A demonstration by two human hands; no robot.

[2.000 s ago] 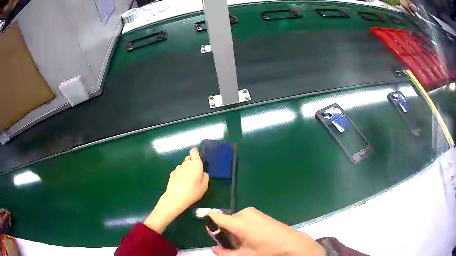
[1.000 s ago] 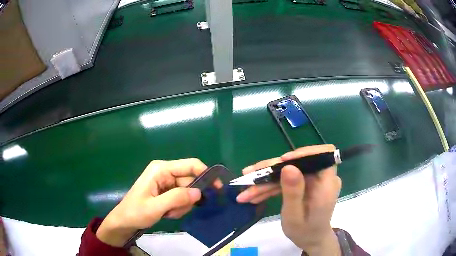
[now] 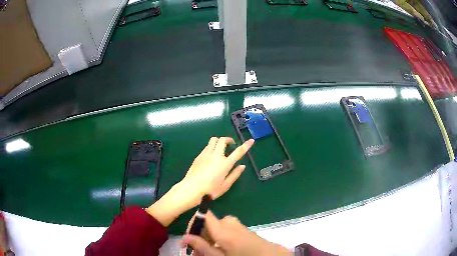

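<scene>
A phone middle frame (image 3: 279, 145) with blue protective film (image 3: 259, 126) on its upper part lies on the green conveyor belt (image 3: 320, 190). My left hand (image 3: 213, 167) reaches to its left edge, fingers spread and holding nothing; I cannot tell whether the index fingertip touches the frame. My right hand (image 3: 230, 236) is low at the near belt edge and holds the tweezers (image 3: 198, 222) by the black grip; their tip is not clear. Another frame (image 3: 159, 170), with no blue film seen, lies to the left, partly behind my left sleeve.
A third frame with blue film (image 3: 375, 140) lies to the right. A grey post (image 3: 234, 45) stands behind. More frames lie on the darker far belt. A red tray (image 3: 423, 62) and a yellow strip (image 3: 436, 117) are at right. A white work sheet (image 3: 361, 220) lines the near edge.
The frame that my left hand held is no longer in it; a frame without blue film now lies at left. My left hand has opened and moved right. The filmed frames have shifted left.
</scene>
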